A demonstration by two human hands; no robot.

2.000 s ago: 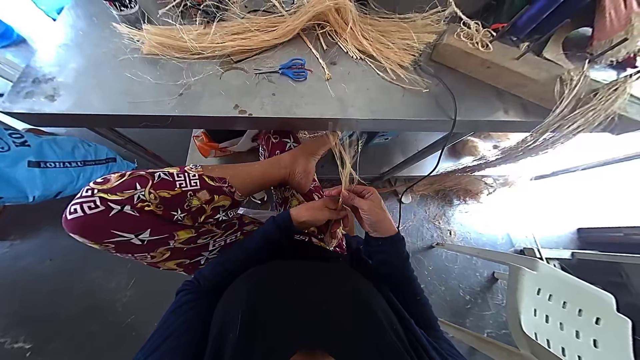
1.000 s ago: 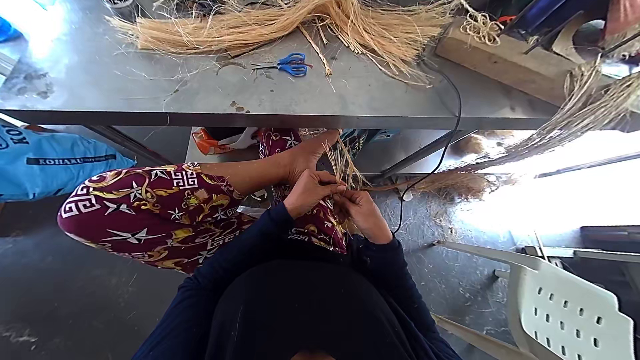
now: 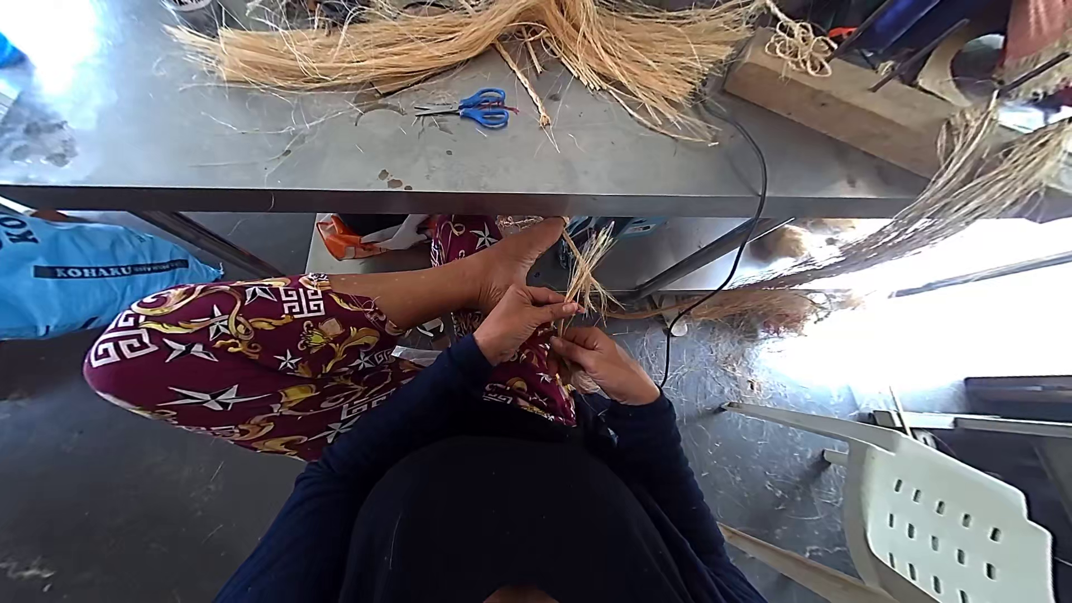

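My left hand (image 3: 524,320) pinches pale plant fibres (image 3: 590,266) between thumb and fingertips above my lap. Just below and to the right, my right hand (image 3: 605,365) has its fingers closed on the lower part of the same strands. The loose ends fan upward past my bare foot (image 3: 521,255), which rests near the table edge. A strand runs from the foot toward the fibres. What lies inside my right fingers is hidden.
A metal table (image 3: 318,172) bears a large fibre bundle (image 3: 402,48), blue-handled scissors (image 3: 483,109) and a wooden block (image 3: 837,105). A black cable (image 3: 758,180) hangs over its edge. A white plastic chair (image 3: 946,511) stands right, a blue bag (image 3: 100,289) left.
Since two seconds ago, my hands have moved apart from close together around the fibres. My right hand now sits lower than my left, and the fibre ends fan out differently.
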